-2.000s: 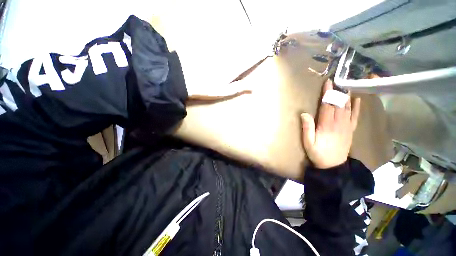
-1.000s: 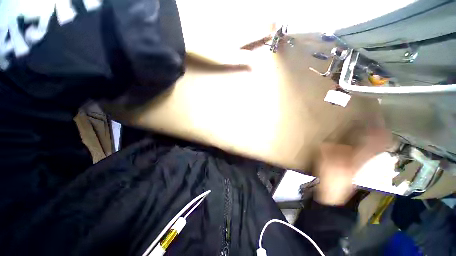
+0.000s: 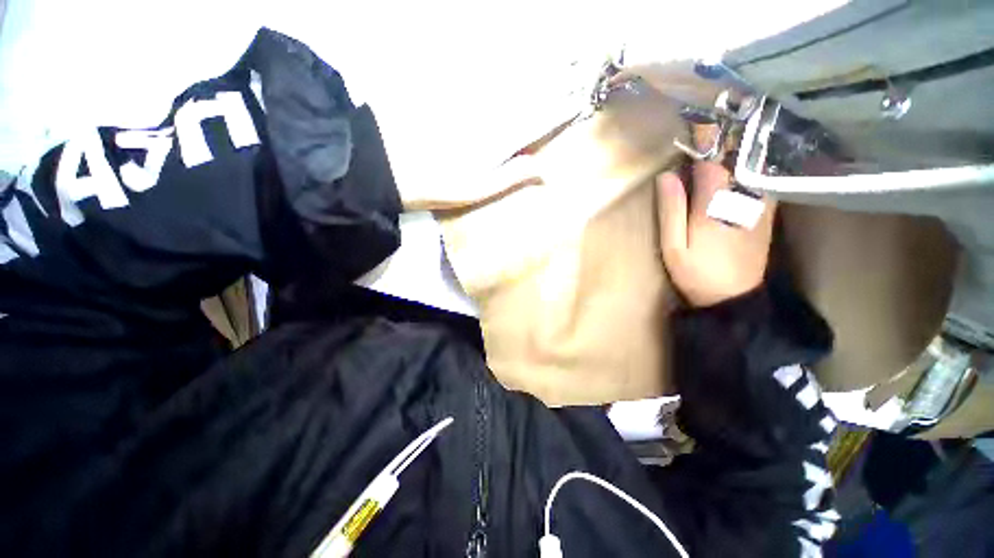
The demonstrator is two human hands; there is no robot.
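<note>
The tan panel (image 3: 594,311) lies under the machine head, creased, with its front edge at the black jacket; a browner part (image 3: 872,289) spreads right of the sleeve. My right hand (image 3: 725,245) lies palm down on the panel beside the needle area (image 3: 752,125), thumb apart, fingertips partly hidden by the metal parts. A small white tag (image 3: 736,207) shows over the hand. My left sleeve reaches in from the left; its hand does not show, and glare whitens the area beyond the cuff. A dark slit or fold runs across the panel's left part.
The large grey machine head (image 3: 872,76) fills the upper right, with a white bar (image 3: 872,180) in front. Metal parts (image 3: 937,381) stand at the right. White cables (image 3: 616,485) hang in front of the black jacket. The white table (image 3: 420,273) shows at the panel's left.
My right hand has come from the blurred lower right back up to the needle area. The panel has shifted and creased, baring white table at its left. The left sleeve has lowered from its raised position.
</note>
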